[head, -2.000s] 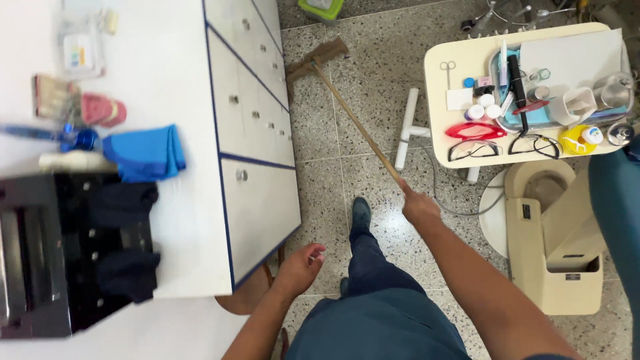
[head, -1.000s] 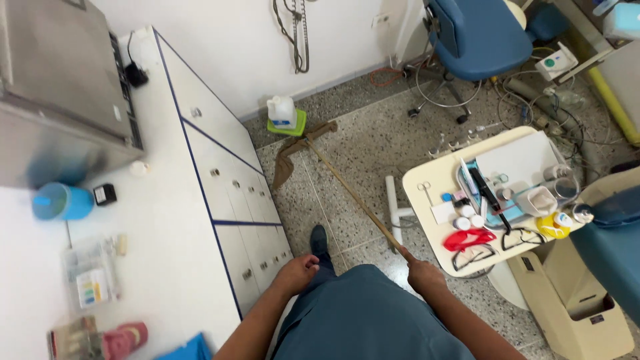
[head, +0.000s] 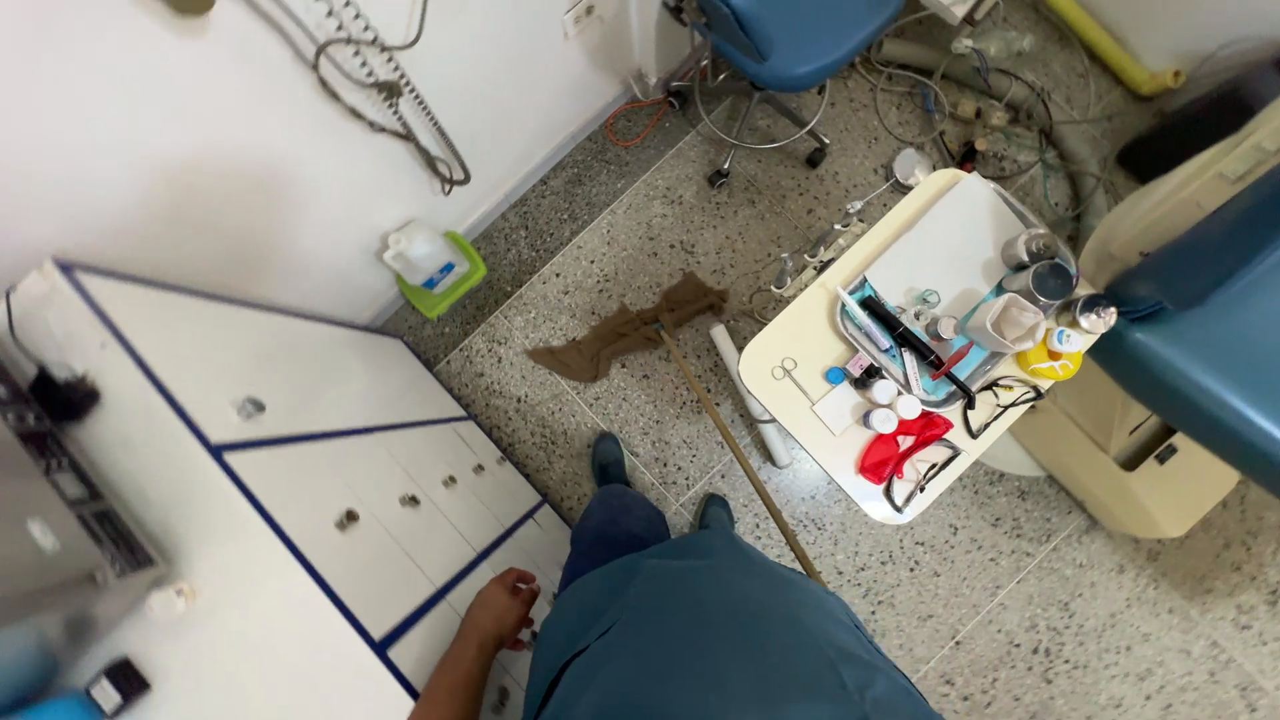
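Observation:
A wooden mop stick (head: 735, 450) slants across the floor, and a brown cloth (head: 630, 330) lies spread over its far end. The near end of the stick passes out of sight at the right side of my blue-green top. My right hand is hidden, so its hold on the stick does not show. Beside the white drawer fronts, my left hand (head: 503, 610) hangs with curled, slightly parted fingers and nothing visible in it. The cloth lies on the speckled floor, close to the white bar of a stand (head: 750, 395).
A cream tray table (head: 800, 345) with glasses, scissors and jars stands at the right, beside a blue dental chair (head: 1200, 310). White drawers (head: 330, 500) line the left. A green container (head: 455, 285) holding a jug sits by the wall. A blue wheeled stool (head: 780, 40) and cables are beyond.
My right hand, seen on the stick before, has gone out of sight. The brown cloth has moved away from the drawers. The view has shifted strongly.

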